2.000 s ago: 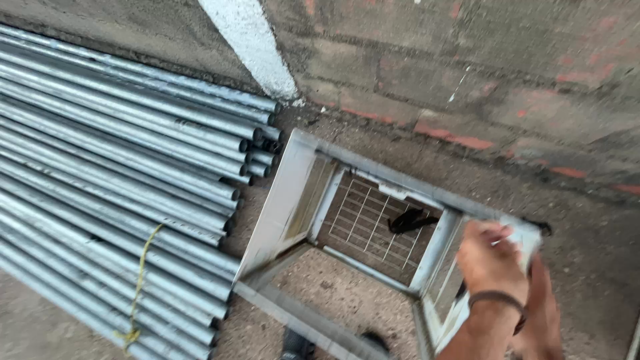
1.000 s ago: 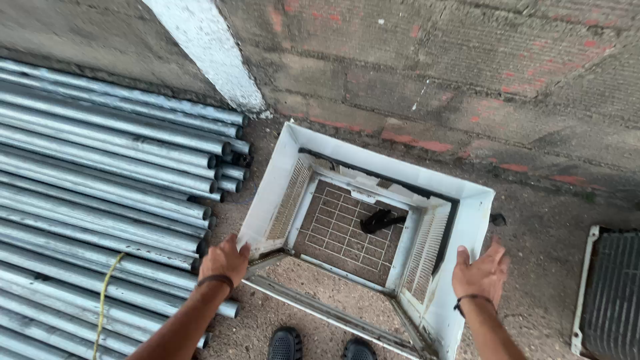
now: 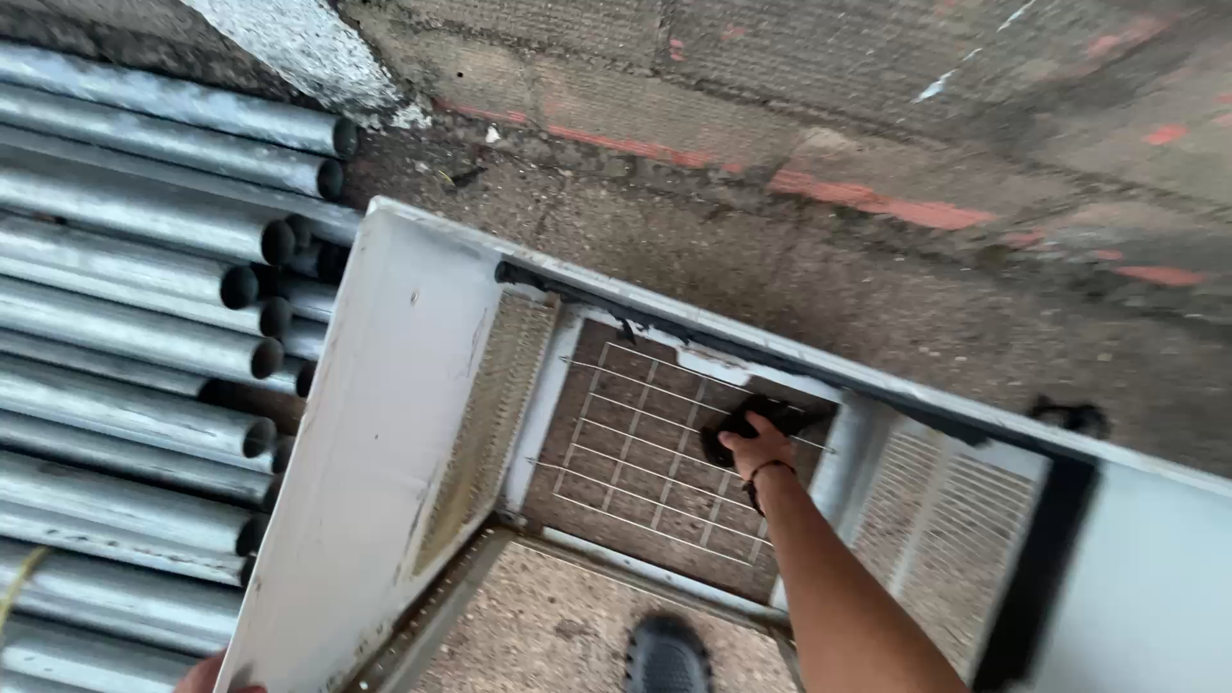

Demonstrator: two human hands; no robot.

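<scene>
A white metal appliance casing (image 3: 414, 289), open in the middle, stands on the ground with louvred side panels and a wire grid (image 3: 626, 433) at its far end. My right hand (image 3: 760, 448) reaches inside and grips a black object (image 3: 741, 423) lying against the grid; its kind is unclear. At the bottom left edge, my left hand (image 3: 207, 674) holds the casing's left side panel; only part of the fingers shows. A black strip (image 3: 1035, 568) runs along the inside of the right side.
Galvanized metal pipes (image 3: 125, 322) are stacked at the left, their ends close to the casing. A block wall (image 3: 818, 96) rises behind. Another black item (image 3: 1068, 416) lies beyond the casing's rim. My shoe (image 3: 667, 654) is on the ground below.
My right hand has moved from the casing's right side into its middle and taken hold of the black object. The view is now closer to the casing.
</scene>
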